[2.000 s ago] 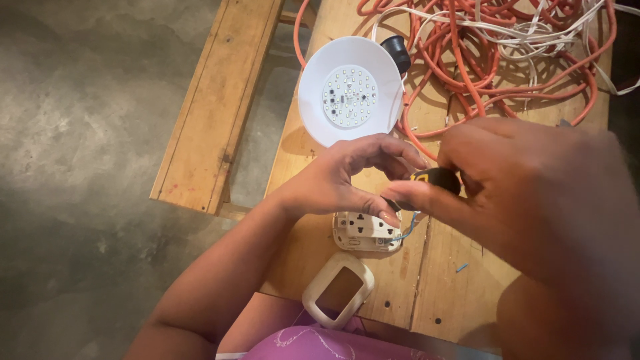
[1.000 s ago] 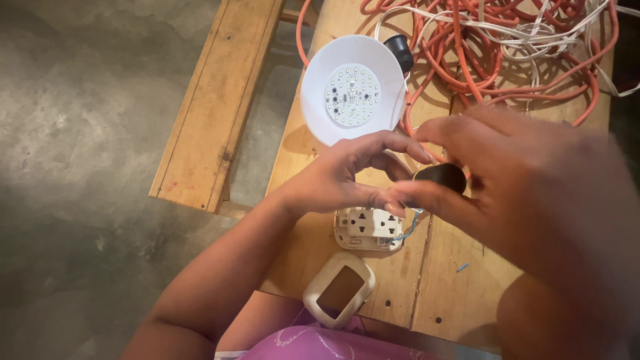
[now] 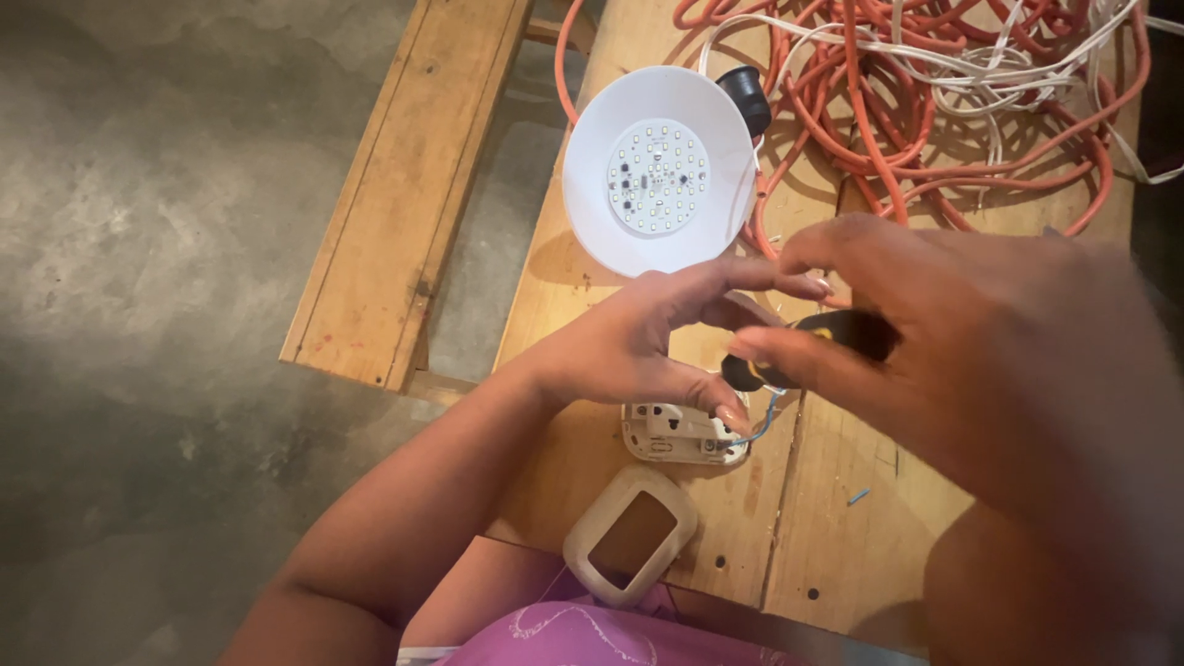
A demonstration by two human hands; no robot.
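Observation:
My right hand [image 3: 925,342] grips the black handle of a screwdriver-like tool [image 3: 846,331] with yellow marks; its tip is hidden. My left hand [image 3: 657,333] is beside it, thumb and fingers apart around the tool's lower end, above a white outlet body [image 3: 675,435]. Whether the left fingers touch the tool is unclear. A blue wire [image 3: 766,421] runs from the outlet's right side up under the hands. Nearer my lap, a beige outlet cover frame [image 3: 592,564] lies at the table edge. Beyond my left hand stands a white lamp with a round LED board [image 3: 657,176].
Tangled orange cable [image 3: 856,102] and white cable [image 3: 980,79] cover the far right of the wooden table [image 3: 860,573]. A black lamp socket [image 3: 746,100] is beside the lamp. A blue wire scrap [image 3: 858,497] lies at right. A wooden bench [image 3: 407,203] stands to the left.
My right hand has shifted and turned around the black handle, showing its yellow marks again. My left hand stays above the outlet, its fingers a little farther apart.

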